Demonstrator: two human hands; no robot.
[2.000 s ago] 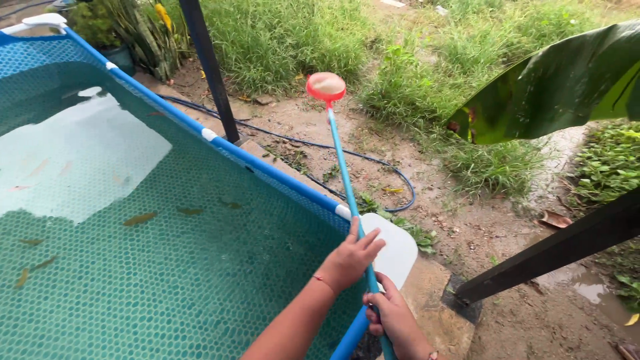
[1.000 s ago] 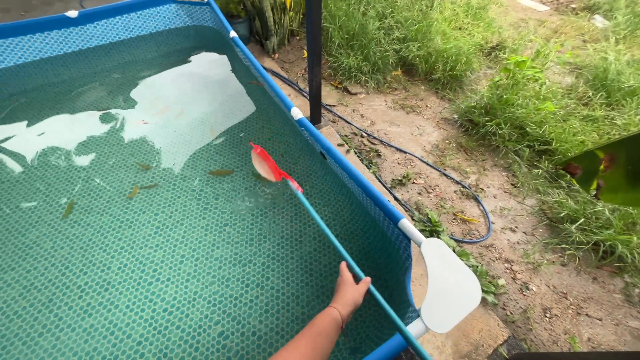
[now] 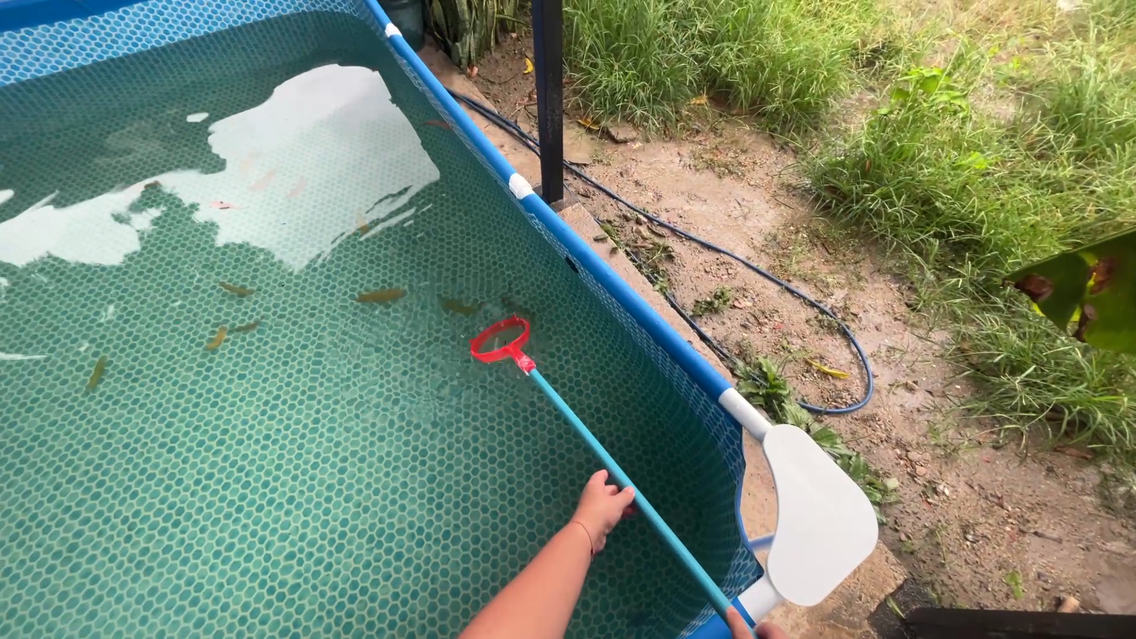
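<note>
A net with a red plastic hoop (image 3: pixel 500 341) and a long light-blue pole (image 3: pixel 581 430) reaches over the pool, its hoop at the water surface. My left hand (image 3: pixel 604 508) is around the pole's middle, with a thin cord on the wrist. At the bottom edge, only the fingers of my right hand (image 3: pixel 747 625) show, on the pole's near end by the pool rim. Several fish, one brownish (image 3: pixel 382 295), lie in the water left of and beyond the hoop.
The frame pool's blue rim (image 3: pixel 621 293) runs diagonally to a white corner plate (image 3: pixel 816 519). Outside it stand a dark post (image 3: pixel 549 102) and a looped blue hose (image 3: pixel 781 284) on muddy ground. Grass (image 3: pixel 941 169) grows beyond; a large leaf (image 3: pixel 1092 293) enters at the right.
The net's hoop has gone from above the ground outside the pool, over the rim, to the water surface. Both hands have moved with the pole. The view has swung toward the pool.
</note>
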